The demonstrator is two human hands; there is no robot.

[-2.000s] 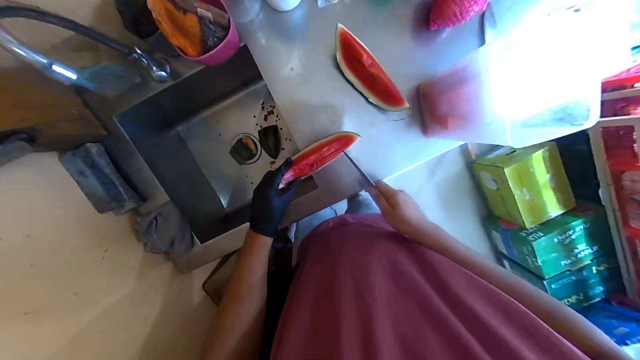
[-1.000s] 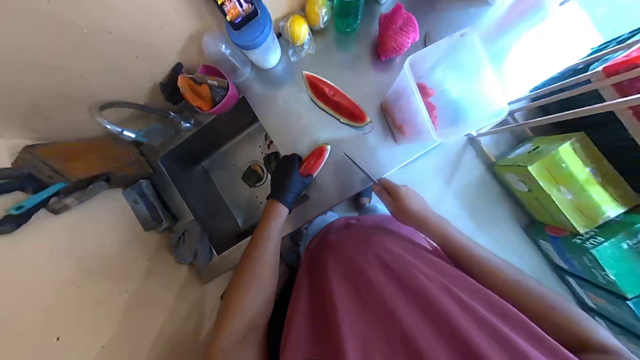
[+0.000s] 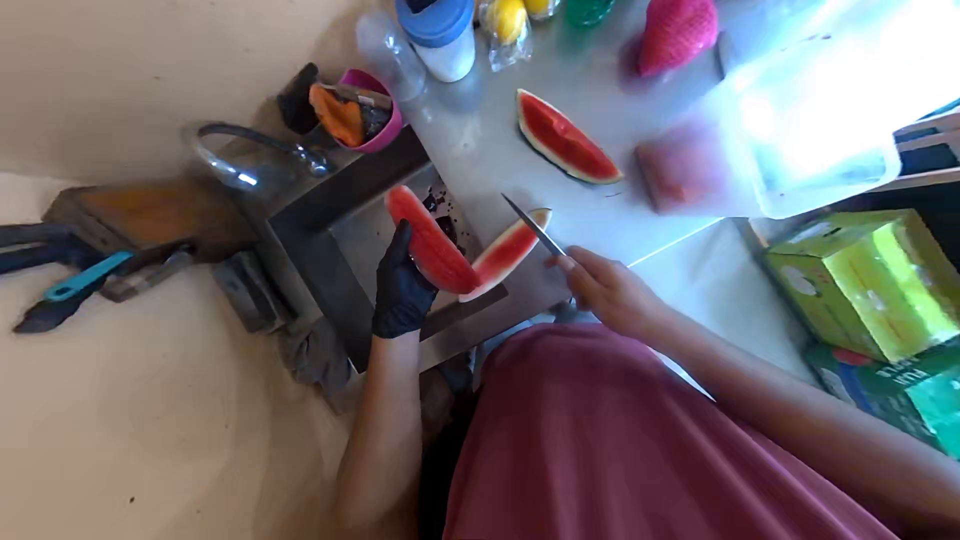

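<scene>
My left hand [image 3: 403,289], in a black glove, holds a long piece of red watermelon flesh [image 3: 429,244] above the sink. Beside it a watermelon rind [image 3: 510,251] with a thin layer of red left on it slants from the sink edge onto the counter; its lower end meets the flesh piece. My bare right hand [image 3: 604,289] grips a knife [image 3: 534,225], whose blade crosses over the rind's upper end. Farther back on the steel counter lies another watermelon wedge [image 3: 566,139] with its rind on. Red pieces show blurred through a clear plastic container [image 3: 765,150] at the right.
Dark scraps lie in the steel sink [image 3: 349,262], with a faucet [image 3: 225,161] on its far left. A pink bucket [image 3: 386,131], a blue-lidded container [image 3: 446,45], bagged yellow fruit [image 3: 506,26] and a pink mesh item [image 3: 677,34] stand behind. Boxes [image 3: 870,277] are stacked at right.
The watermelon wedge in my left hand is now a separate flesh piece and a rind. The flesh piece has been lifted over the sink. The view has shifted.
</scene>
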